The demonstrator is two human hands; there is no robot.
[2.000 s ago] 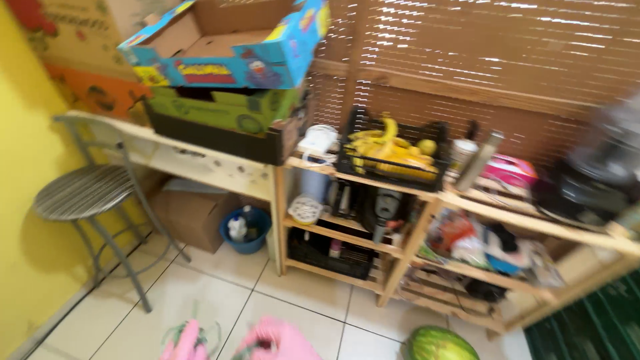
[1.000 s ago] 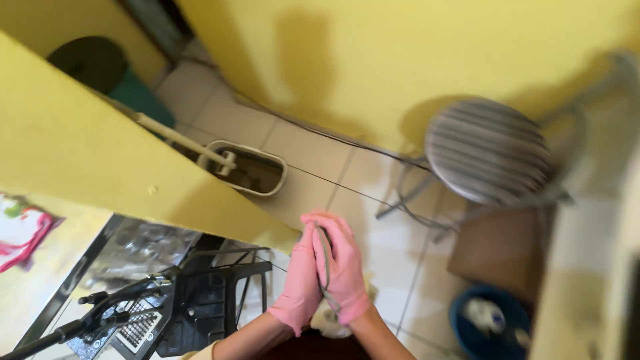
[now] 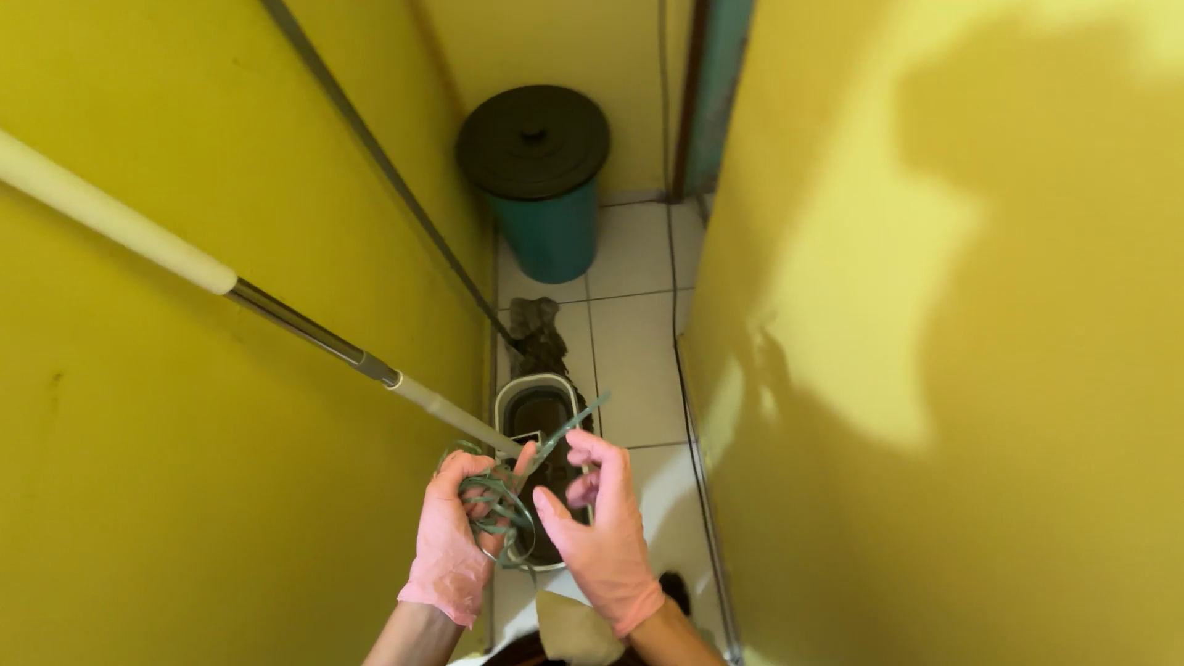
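Both hands wear pink gloves. My left hand is closed around a loose tangle of green plastic strapping, with loops hanging below its fingers. One end of the strapping sticks up to the right, close to the fingertips of my right hand. The fingers of that hand are apart and curled, and nothing is held in them. Below the hands stands an oblong mop bucket with dark contents, partly hidden by the hands. A white and metal pole slants down into it.
Yellow walls rise close on both sides. Ahead, a teal bin with a black lid stands on white floor tiles. A dark mop head on a thin pole lies behind the bucket. A black cable runs along the floor at right.
The view has swung from the shelves and stool to the narrow passage with the bin. My hands, together one second ago, are now apart, with the green strapping spread out at the left hand.
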